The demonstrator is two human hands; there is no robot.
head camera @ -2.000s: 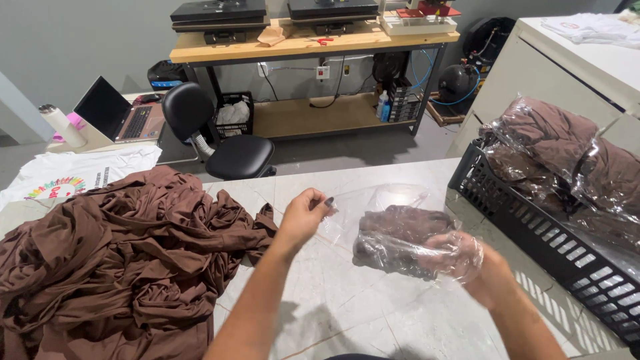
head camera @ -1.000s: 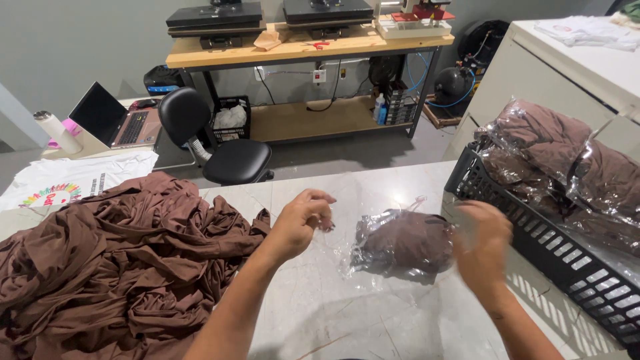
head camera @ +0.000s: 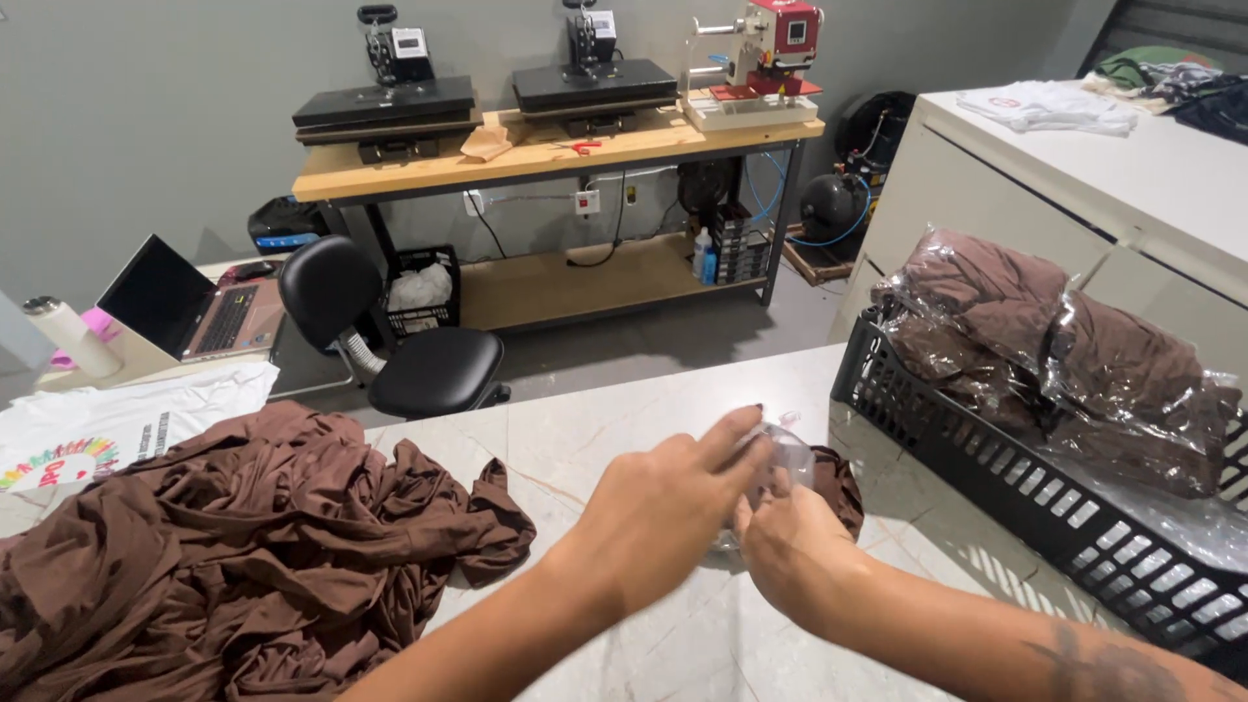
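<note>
Both hands meet over a clear plastic bag (head camera: 792, 466) that holds a folded brown garment (head camera: 837, 487) on the marble-patterned tabletop. The fingers of my left hand (head camera: 673, 517) and my right hand (head camera: 799, 551) pinch the bag's plastic between them. Most of the garment is hidden behind my right hand. To the left lies a large heap of loose brown fabric (head camera: 214, 546). At the right, brown garments in clear bags (head camera: 1033, 331) are piled in a black plastic crate (head camera: 975, 458).
A white printed garment (head camera: 195, 395) lies beyond the heap, near a laptop (head camera: 219, 312) and a white bottle (head camera: 73, 336). A black office chair (head camera: 434, 370) stands past the table edge. Heat presses (head camera: 390, 102) sit on a wooden bench (head camera: 390, 175). A white cabinet (head camera: 1004, 185) stands behind the crate.
One second ago my hands were apart on either side of the bagged garment. Now they have come together over it and grip the plastic.
</note>
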